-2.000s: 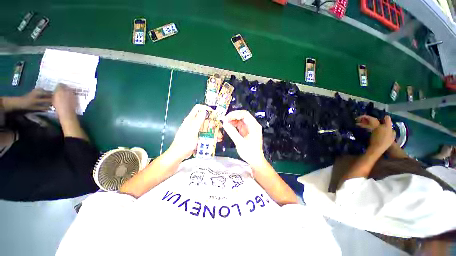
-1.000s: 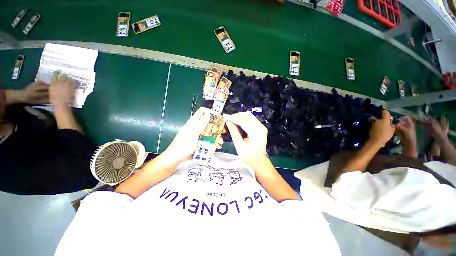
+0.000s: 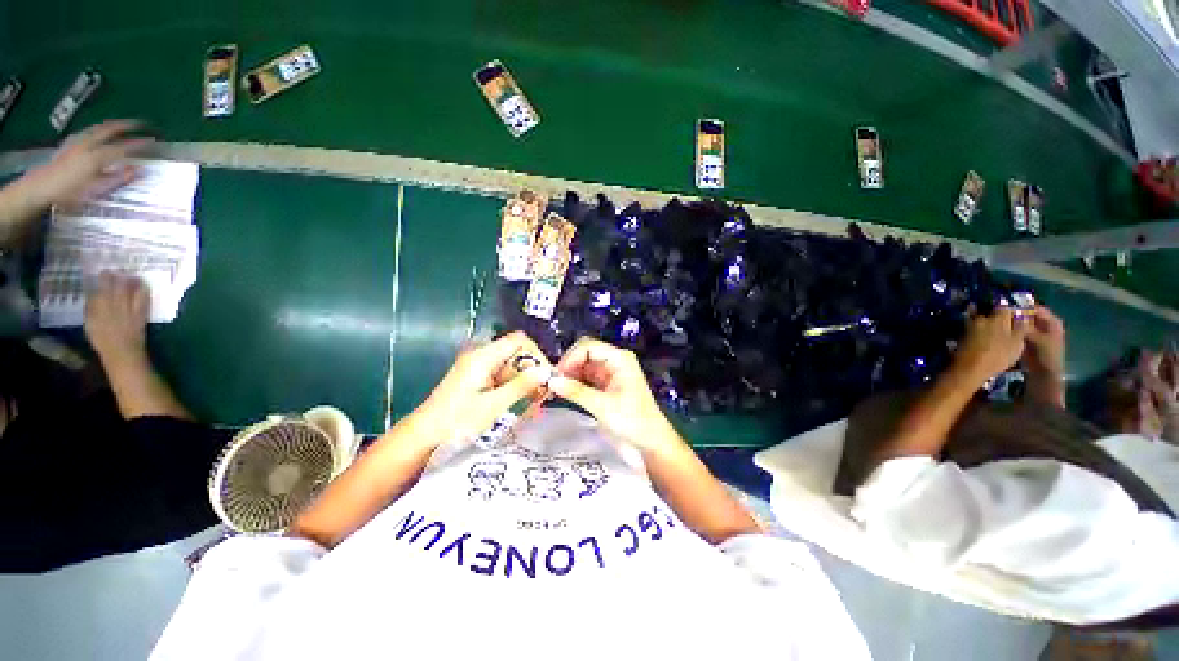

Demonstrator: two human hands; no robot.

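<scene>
My left hand [image 3: 489, 385] and my right hand [image 3: 605, 385] meet fingertip to fingertip in front of my chest. My left hand holds a phone circuit board [image 3: 499, 430], mostly hidden by the fingers; its lower end shows below them. My right fingertips are pinched at the board's top end, with a small pale spot between the hands; I cannot tell what they grip. Two waiting boards [image 3: 548, 266] lie side by side just beyond my hands, at the left end of the heap of black parts [image 3: 698, 297].
A conveyor belt [image 3: 608, 78] with spaced boards runs beyond the pale rail [image 3: 427, 169]. A desk fan [image 3: 274, 473] stands by my left forearm. A person at left handles white sheets [image 3: 123, 245]. Another person's hands [image 3: 1006, 338] are at the heap's right end. A thin dark stick lies left of the boards.
My hands have come closer together and nearer my chest, and the held board is now mostly covered. Boards on the belt have shifted left. The left person's one hand has lifted toward the rail.
</scene>
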